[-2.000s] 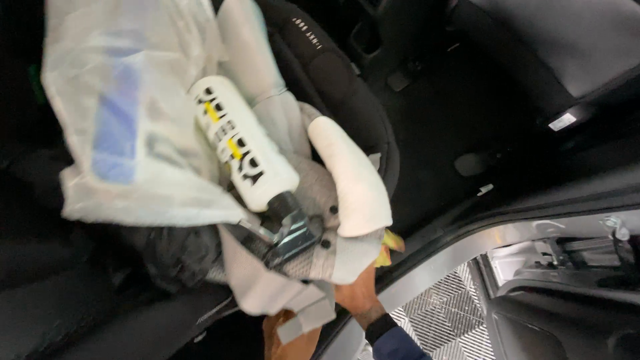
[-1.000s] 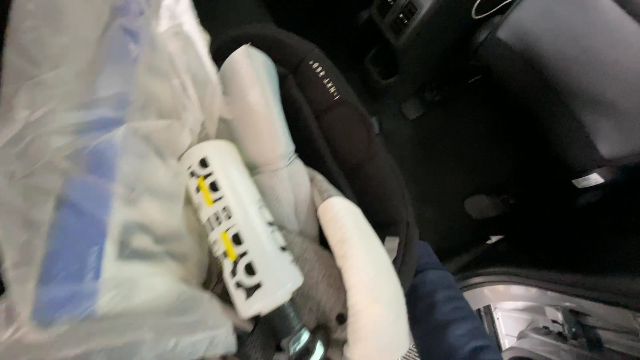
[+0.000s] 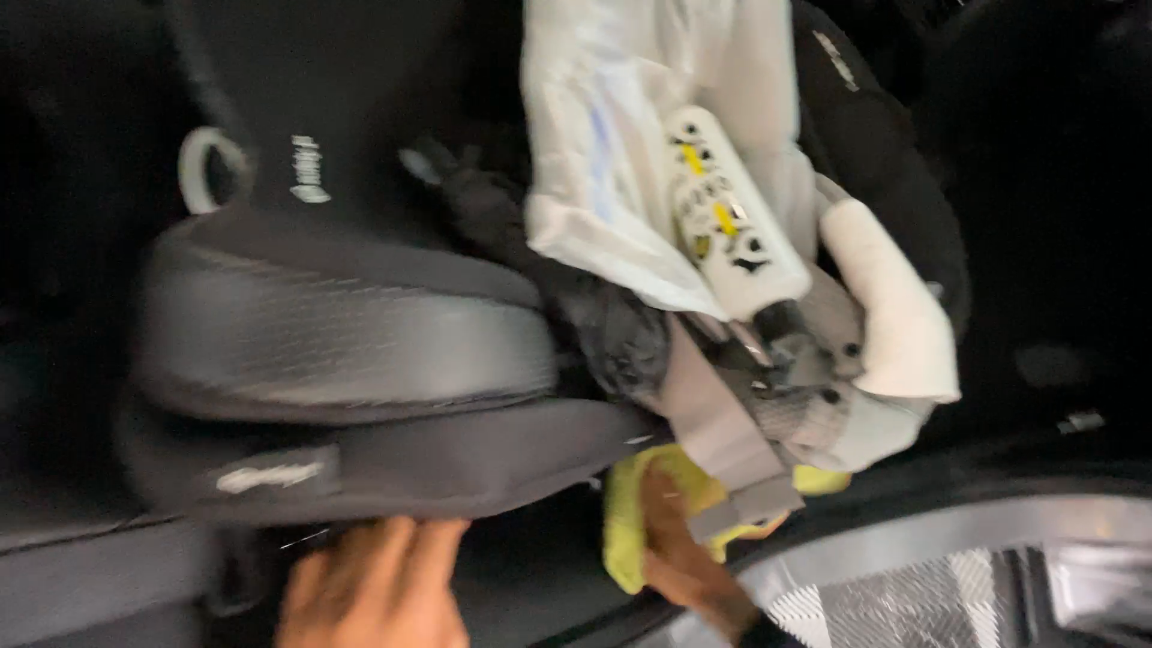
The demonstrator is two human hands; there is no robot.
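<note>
My left hand (image 3: pixel 373 589) is at the bottom, its fingertips at the lower edge of a black child car seat (image 3: pixel 360 342); whether it grips the edge is unclear. At the lower centre, my right hand (image 3: pixel 679 540) holds a yellow cloth (image 3: pixel 625 522) below the seat, beside a hanging grey strap (image 3: pixel 729 423) with a grey end piece. Above it lie a white bottle (image 3: pixel 738 216) with black and yellow print, partly in a translucent plastic bag (image 3: pixel 585 189), and a curved white padded piece (image 3: pixel 891 297). The picture is blurred.
A silvery curved door sill (image 3: pixel 837 540) runs along the lower right, with a patterned grey floor (image 3: pixel 873 603) beyond it. A pale ring (image 3: pixel 193 171) shows at the upper left. Dark crumpled material (image 3: pixel 621 342) lies beside the bag.
My view has swung left. Both hands are now apart at the seat's lower edge; one second ago neither was plainly visible. The yellow cloth shows much more than two seconds ago.
</note>
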